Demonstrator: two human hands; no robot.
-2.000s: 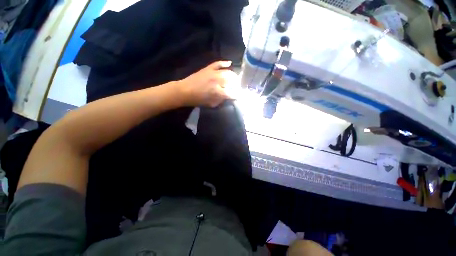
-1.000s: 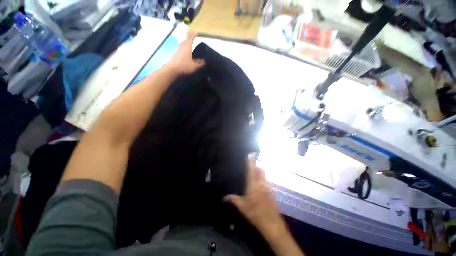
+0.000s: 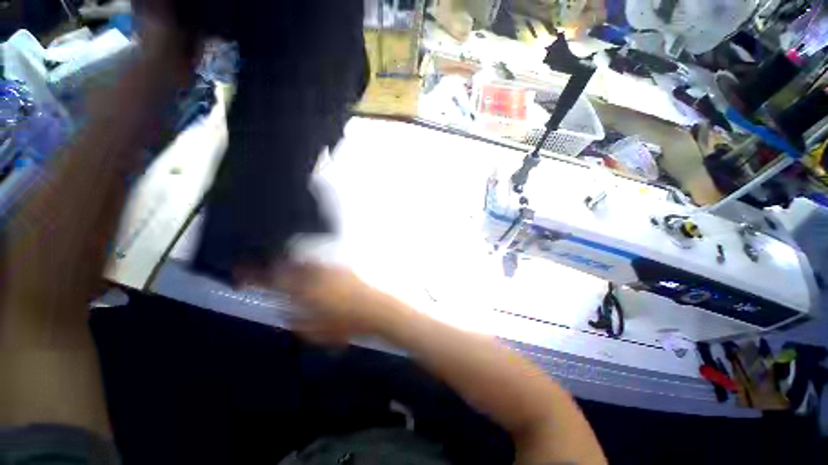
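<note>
A black garment piece point(image 3: 281, 118) is stretched upright at the left of the table, from the top edge of the view down to the front edge. My left hand point(image 3: 172, 27) is dark, blurred and partly cut off at the top left, at the cloth's upper part; its fingers are hidden. My right hand point(image 3: 318, 295) is blurred and pinches the cloth's lower end near the table's front edge. The white Jack sewing machine point(image 3: 590, 245) stands to the right, its needle area point(image 3: 510, 263) apart from the cloth.
Black scissor-like loops point(image 3: 610, 313) lie under the machine arm. A ruler strip point(image 3: 563, 368) runs along the front edge. Red-handled tools point(image 3: 717, 377) lie at the right end. A white plastic basket point(image 3: 576, 132) and a wooden board point(image 3: 390, 68) are behind. A black lamp arm point(image 3: 563, 100) rises behind the machine head.
The black cloth has left the needle area and been lifted to the left. My left hand has moved up, and my right hand has moved left to the cloth's lower end. The view has shifted.
</note>
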